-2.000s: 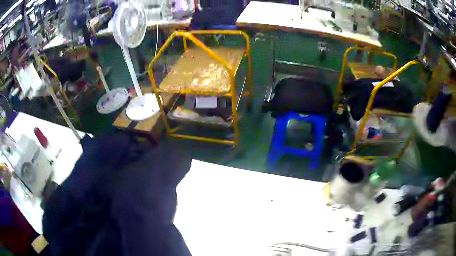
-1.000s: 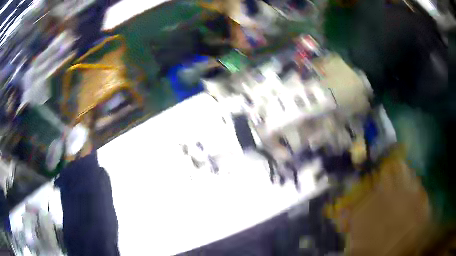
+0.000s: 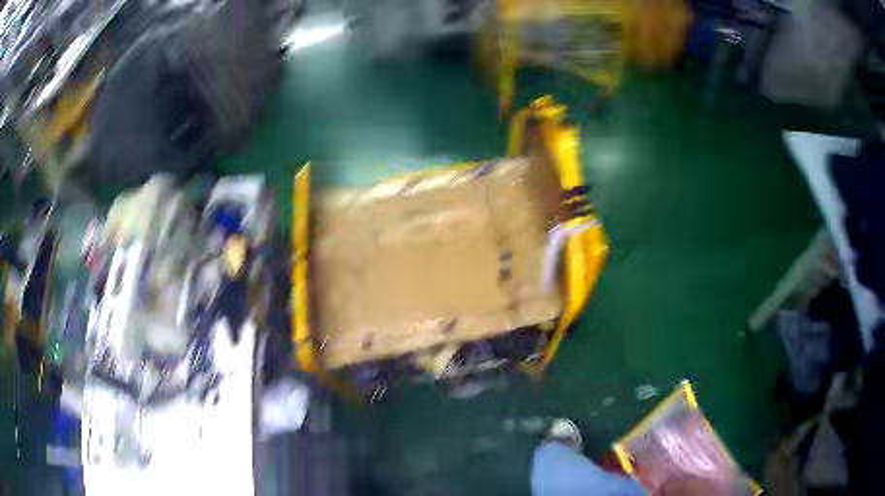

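Neither of my hands can be made out. A yellow metal trolley (image 3: pixel 303 262) with a flat brown board (image 3: pixel 417 276) stands in front of me, at the middle of the view. Dark and pale items, too blurred to name, show under its near edge. A light blue shape (image 3: pixel 582 472), perhaps a trouser leg, and a pale shoe-like tip (image 3: pixel 563 434) are at the bottom edge. A small reddish patch beside it is too blurred to name.
A white sewing table (image 3: pixel 170 450) with a blurred machine head is at the left. A yellow-edged pink surface (image 3: pixel 684 441) is at the bottom right. Another yellow frame (image 3: pixel 507 58) stands at the top. A white-edged table (image 3: pixel 839 213) with dark cloth is at the right. The floor (image 3: pixel 670 291) is green.
The view has swung right. The white table has moved to the left edge, the dark garment has left the view, and the brown-topped trolley now shows in the middle.
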